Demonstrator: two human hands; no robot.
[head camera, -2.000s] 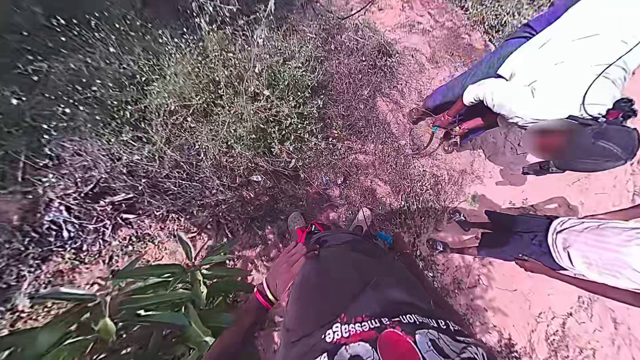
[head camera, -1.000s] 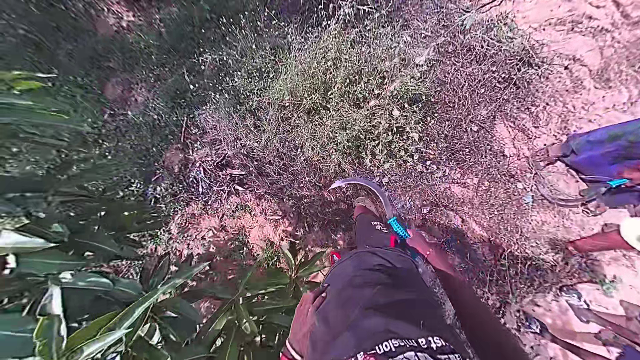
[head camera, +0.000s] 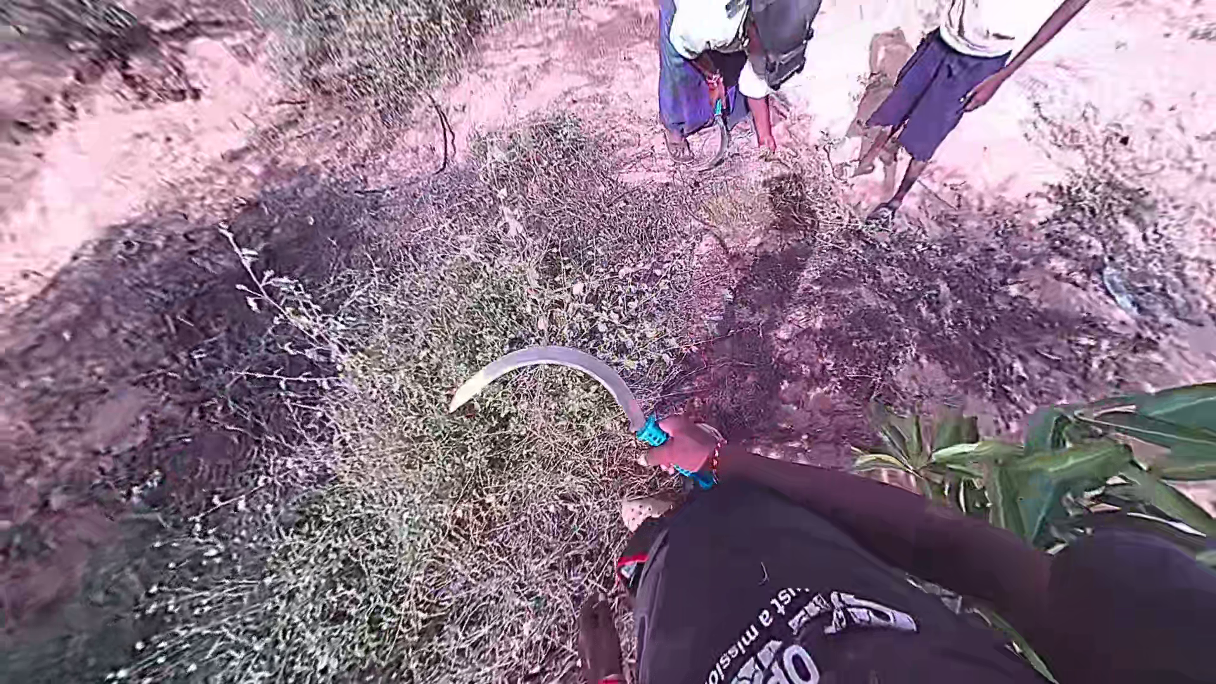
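Observation:
A sickle (head camera: 560, 357) with a curved metal blade and a teal-wrapped handle is gripped in my right hand (head camera: 686, 445), which has a beaded band at the wrist. Its blade extends left over a low, dense shrub (head camera: 456, 475), its tip pointing down and left. My left hand (head camera: 600, 636) hangs low beside my dark printed shirt, close to the shrub's edge; its fingers are too unclear to read. One of my shoes (head camera: 646, 511) shows just below my right hand.
A person in a purple garment (head camera: 686, 95) bends at the top, holding another sickle (head camera: 719, 142) near the ground. Another person in dark shorts (head camera: 936, 95) stands to the right. Broad-leaved plants (head camera: 1054, 470) grow at the right, with dry brush (head camera: 950, 313) above them.
The view has swung round strongly. My right hand and its sickle, close by my leg a second ago, are now held out farther from my body over the shrub.

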